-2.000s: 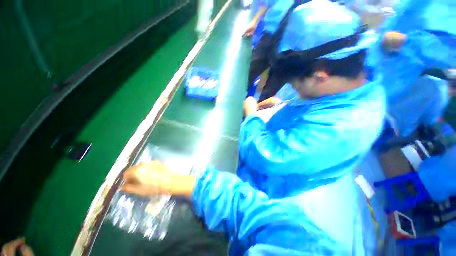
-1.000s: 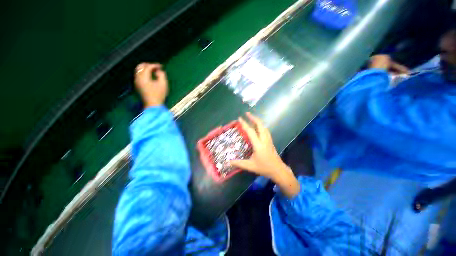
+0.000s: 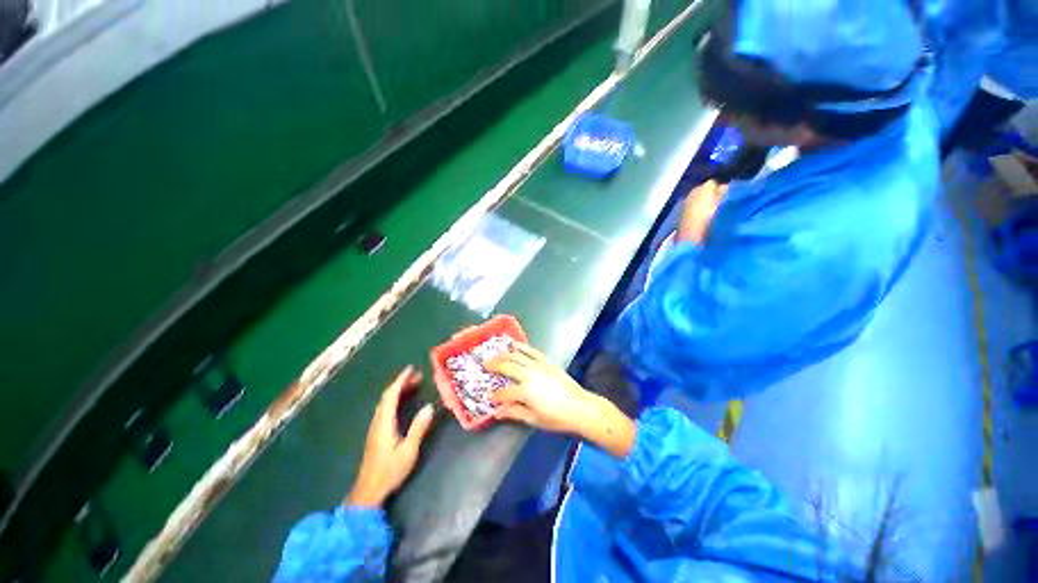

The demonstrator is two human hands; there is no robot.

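A red parts bin full of small silver pieces sits on the dark-green bench ledge. My right hand reaches over its right side, with the fingertips in among the silver pieces; whether they pinch one is too small to tell. My left hand is just left of the bin, over the ledge, with thumb and fingers apart and nothing seen in it. A clear plastic bag lies flat on the ledge beyond the bin.
The green conveyor belt runs on the left behind the worn edge strip, carrying several dark housings. A blue parts bin stands farther up the ledge. A person in a blue smock sits close on the right.
My left hand has come back from over the conveyor to beside the red bin. My right hand has moved from the bin's rim to its silver pieces. The view has shifted.
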